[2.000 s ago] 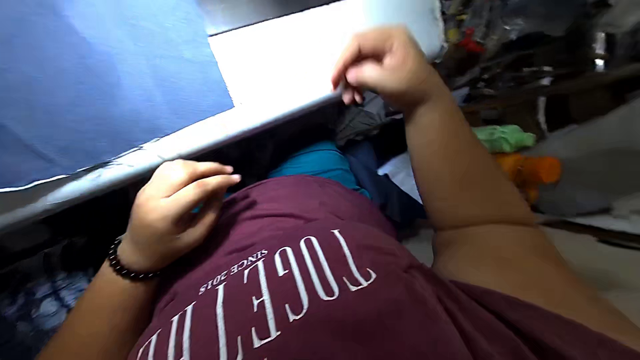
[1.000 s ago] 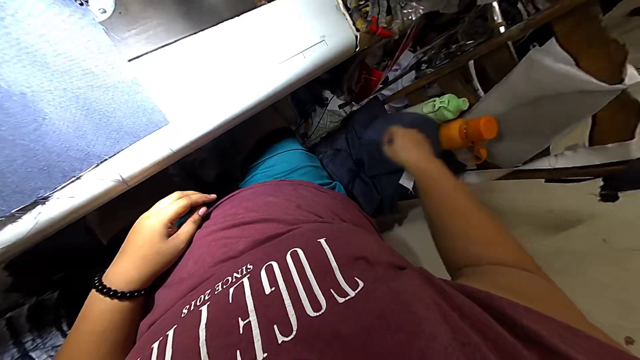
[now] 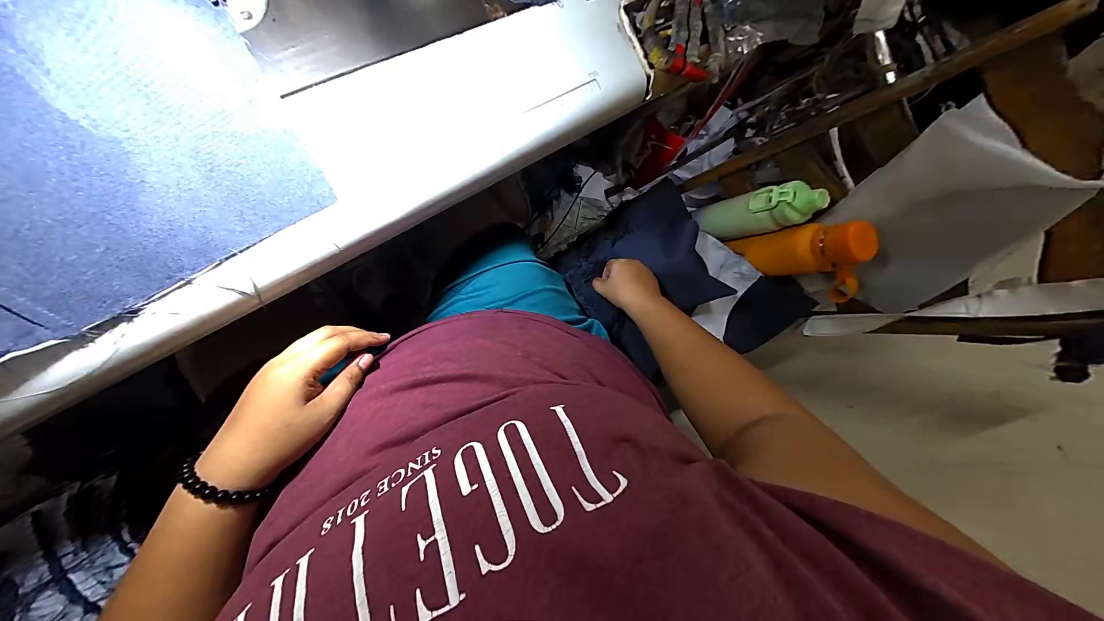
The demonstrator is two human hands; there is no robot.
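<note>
My left hand (image 3: 297, 401), with a black bead bracelet at its wrist, rests on my lap at the edge of the maroon T-shirt (image 3: 517, 414), fingers a little apart and holding nothing. To the right, my right hand (image 3: 627, 283) lies with curled fingers on dark navy fabric (image 3: 642, 237) beside my teal-clad leg (image 3: 509, 280). Whether it pinches the fabric cannot be told. Blue denim-like fabric (image 3: 172, 164) lies flat on the white worktable (image 3: 483, 95) in front of me, and its near edge runs close to the table's rim.
A green bottle (image 3: 759, 210) and an orange bottle (image 3: 798, 248) lie beside the navy fabric. Behind them stand a wooden rail (image 3: 897, 90) and pale sheet material (image 3: 949, 207). A dark metal plate (image 3: 371, 39) is set into the tabletop. A red object (image 3: 657, 151) lies under the table's right end.
My right hand has moved from over the white table's edge down to the navy fabric beside my leg. My left hand remains at my lap. The view has shifted toward the right.
</note>
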